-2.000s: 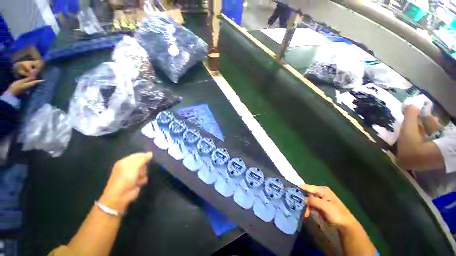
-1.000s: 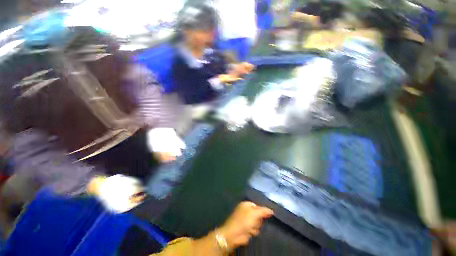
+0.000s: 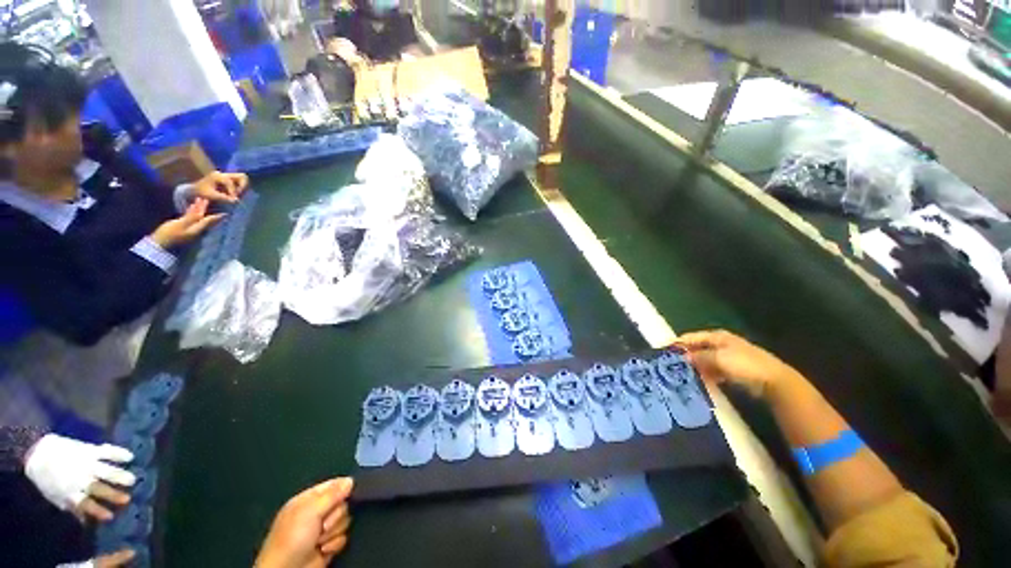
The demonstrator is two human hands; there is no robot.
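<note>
A long black carrier board (image 3: 543, 466) bears a row of several pale blue-grey housings (image 3: 533, 427), each with a round slotted end towards the top. My left hand (image 3: 307, 526) grips the board's lower left corner. My right hand (image 3: 728, 361) grips its upper right corner. The board is held over a bright blue mat (image 3: 521, 311), which shows above and below it. A few round slotted pieces (image 3: 516, 322) lie on the mat's upper part.
Clear bags (image 3: 344, 255) and a filled bag (image 3: 466, 144) lie behind the board. A co-worker (image 3: 83, 222) sits at left by another row. A white-gloved hand (image 3: 72, 472) is at housings at lower left. The green conveyor belt (image 3: 710, 250) runs at right, beyond a cream edge.
The view swung left and came back. The board has turned from a steep slant to nearly level across the view. Both my hands are on its ends now.
</note>
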